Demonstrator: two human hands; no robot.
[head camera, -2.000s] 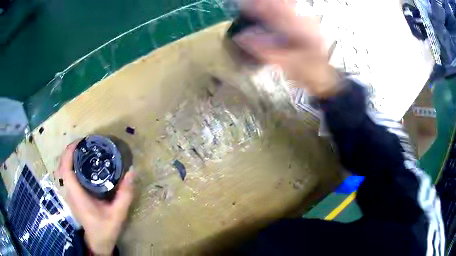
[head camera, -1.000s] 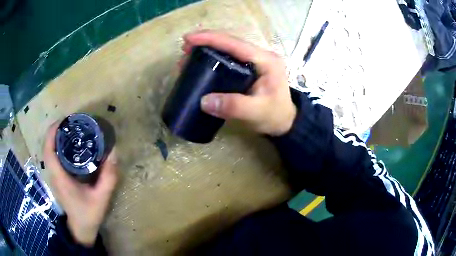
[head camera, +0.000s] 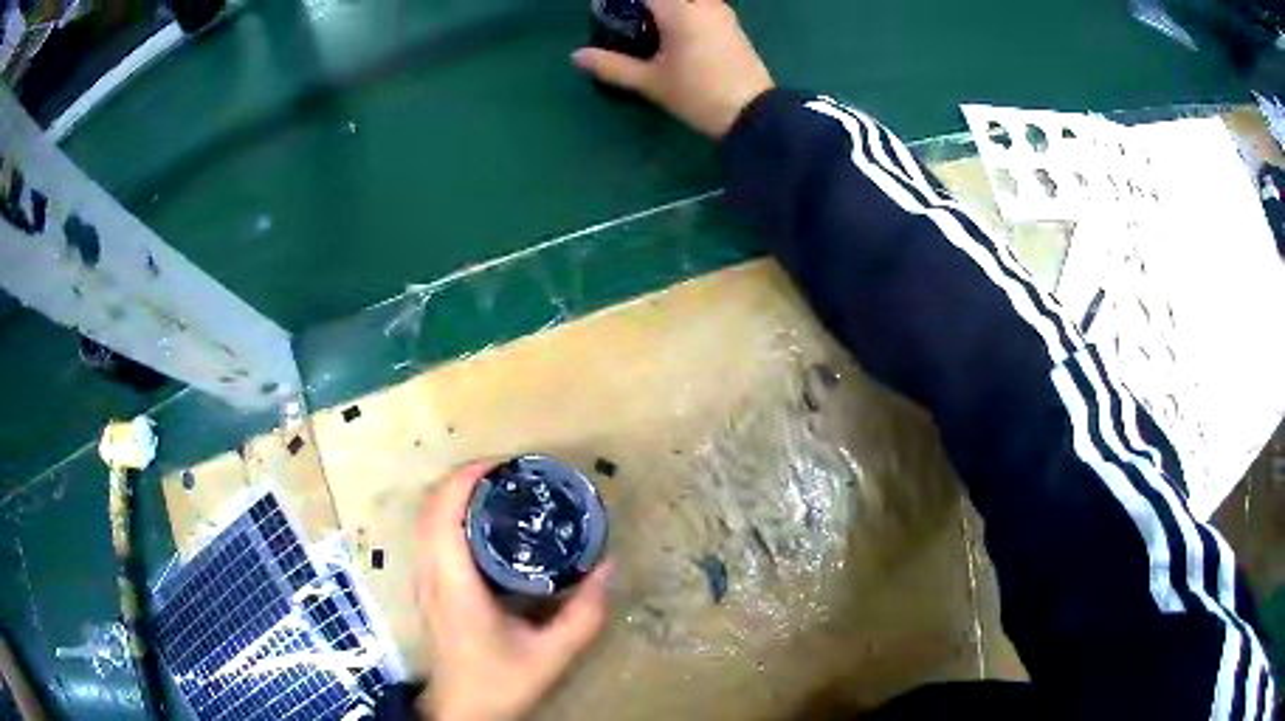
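Note:
My left hand (head camera: 510, 641) holds a black cylindrical unit (head camera: 536, 524) upright on the tan board, its glossy round end with small fittings facing up. My right hand (head camera: 693, 64) is stretched out over the green surface at the top, fingers around a second black cylindrical unit (head camera: 624, 26), which is partly cut off by the frame's top edge. Small black pads (head camera: 605, 466) lie loose on the tan board (head camera: 465, 409) near the left unit. A black pad sheet with pale grid lines (head camera: 261, 613) lies at the lower left.
A grey-white metal bar (head camera: 141, 268) crosses the upper left. A brush-like stick with a pale head (head camera: 127, 445) lies at left. White sheets with round holes (head camera: 1191, 282) lie at right, with a thin dark stick (head camera: 1094, 310). Shiny clear scraps (head camera: 789, 507) lie mid-board.
My right hand has carried its unit from above the board out to the green surface at the top. My left hand still holds its unit. The view has shifted left and forward.

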